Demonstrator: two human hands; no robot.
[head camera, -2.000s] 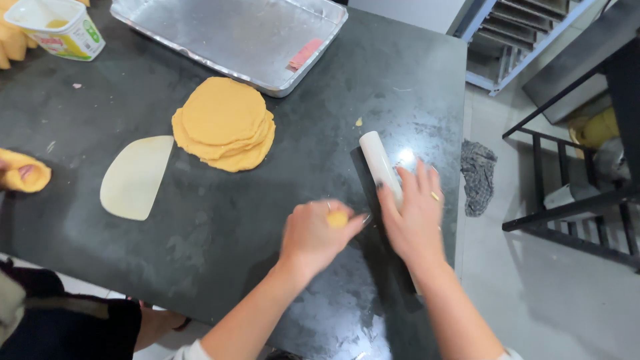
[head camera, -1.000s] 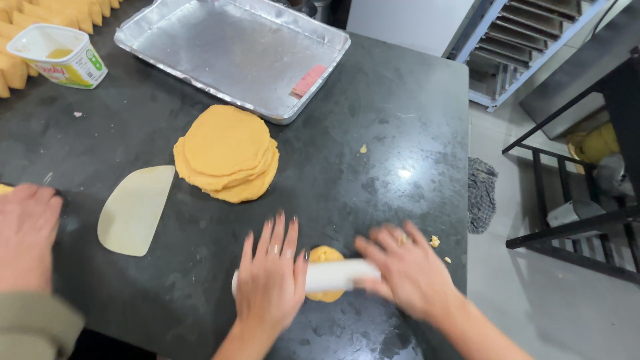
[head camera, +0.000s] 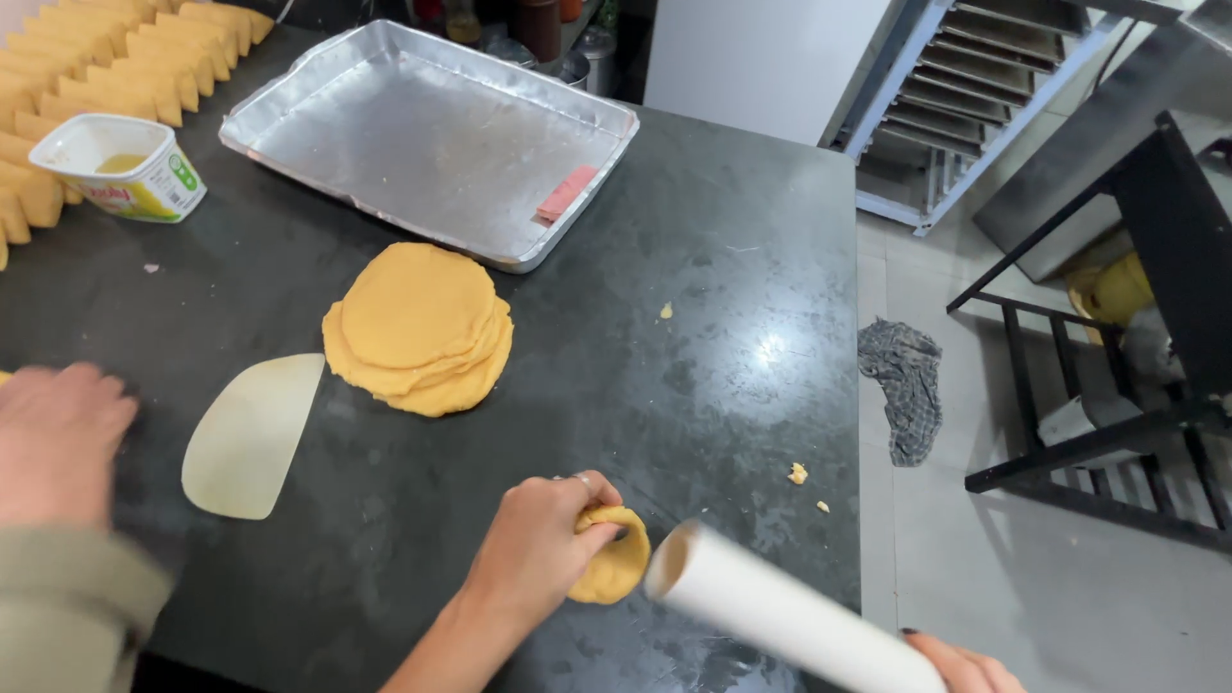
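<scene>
Near the bottom middle, my left hand (head camera: 544, 539) pinches the edge of a small round of yellow dough (head camera: 616, 568), which is partly lifted and curled. At the lower right, my right hand (head camera: 962, 664) is on a white hollow rolling tube (head camera: 780, 606); its open end points at the dough. Only part of that hand is in view. Up and left of my left hand lies a stack of flat yellow dough rounds (head camera: 419, 318). A cream half-moon dough scraper (head camera: 252, 438) rests flat beside the stack.
Another person's hand (head camera: 58, 443) is at the left edge. A metal tray (head camera: 433, 125) holding a pink strip (head camera: 566, 194) stands behind the stack. A plastic tub (head camera: 135, 173) sits near rows of folded dough pieces (head camera: 154, 67). The counter's right edge drops to a floor with a cloth (head camera: 903, 385).
The tube was across the small dough round under both my hands; it is now off it, to the right. My left hand has taken hold of the dough's edge.
</scene>
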